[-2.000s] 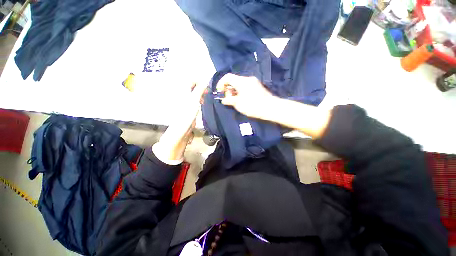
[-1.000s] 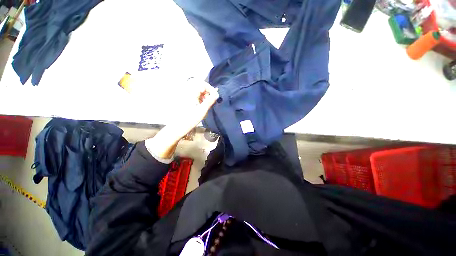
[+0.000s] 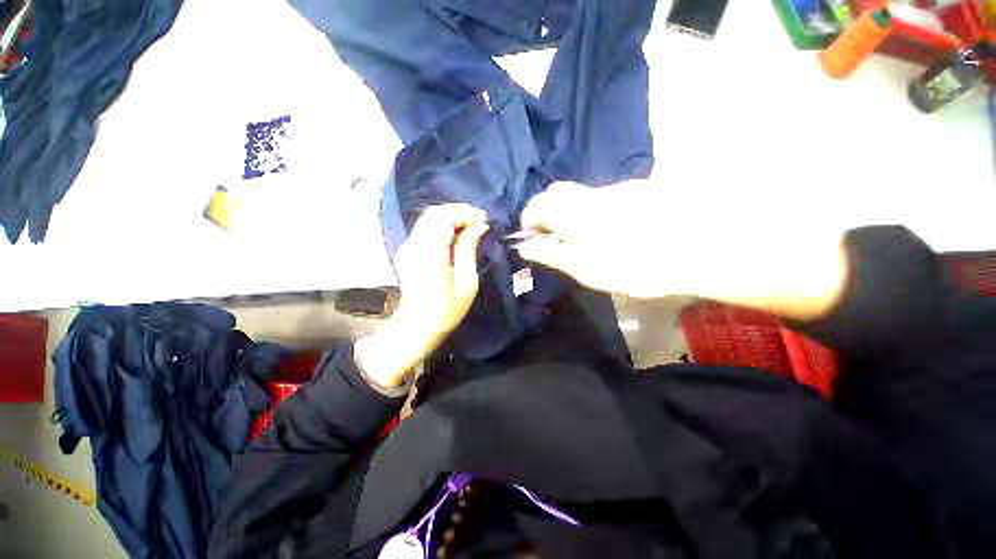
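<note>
Navy trousers (image 3: 470, 147) lie over the table's near edge, with the legs spread away from me. Their waistband hangs towards my lap, with a small white label (image 3: 522, 282) on it. My left hand (image 3: 442, 262) pinches the waistband edge between thumb and fingers. My right hand (image 3: 573, 235) is just right of it, fingertips closed on a small thin object that points at the left fingertips. The object is too small and blurred to name. No needle or thread can be made out.
On the white table (image 3: 317, 240) are a dark button pile (image 3: 268, 146), a yellow-brown block (image 3: 220, 207), a phone (image 3: 697, 13), an orange thread cone (image 3: 854, 44) and a dark bottle (image 3: 946, 82). Navy garments (image 3: 153, 415) hang at lower left. Red crates (image 3: 743, 344) stand below the table.
My right hand left the cloth, was out of view one second ago, and is now back beside my left hand. The view has shifted, so the table things sit further left.
</note>
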